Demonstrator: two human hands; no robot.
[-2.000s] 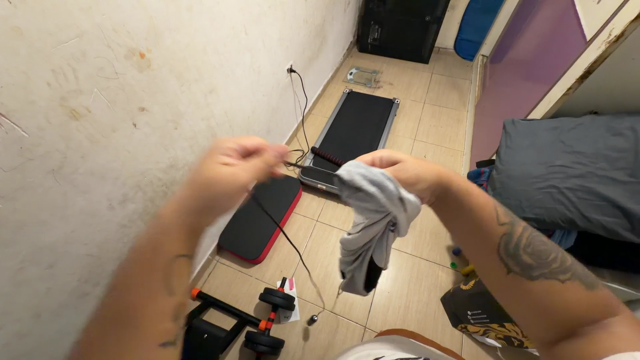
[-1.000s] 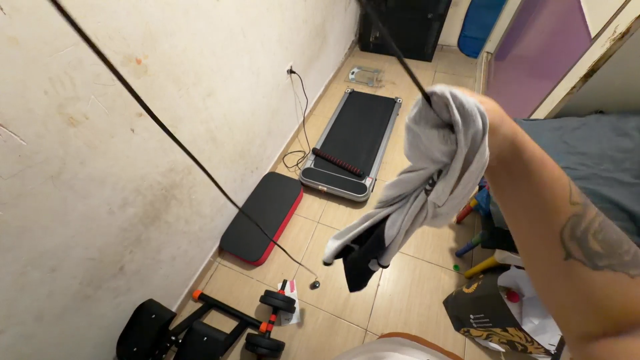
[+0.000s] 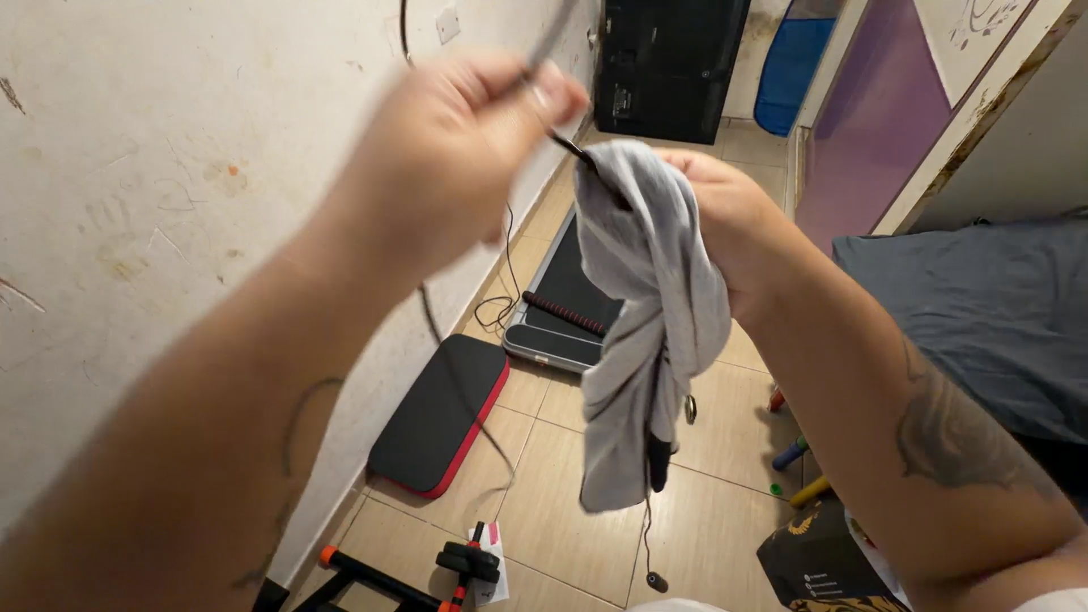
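Observation:
My left hand (image 3: 476,144), slightly blurred, pinches a thin black cord (image 3: 568,146) between thumb and fingers. The cord runs from there into the folds of a grey cloth (image 3: 650,280), and another stretch hangs below my left wrist. My right hand (image 3: 722,212) grips the upper part of the cloth, its fingers partly hidden behind the fabric. The cloth hangs bunched, with a black patch near its lower end. Under it dangles a thin cord with a small black end piece (image 3: 656,581).
A walking pad (image 3: 552,340) and a black-and-red step board (image 3: 442,408) lie on the tiled floor by the wall. Exercise equipment (image 3: 387,578) is at the bottom, a black printed bag (image 3: 820,561) at lower right, and grey bedding (image 3: 969,306) at right.
One second ago my left hand was out of view and the cord stretched across the picture. Now that hand is back beside the cloth, holding the cord, and the cloth hangs more upright.

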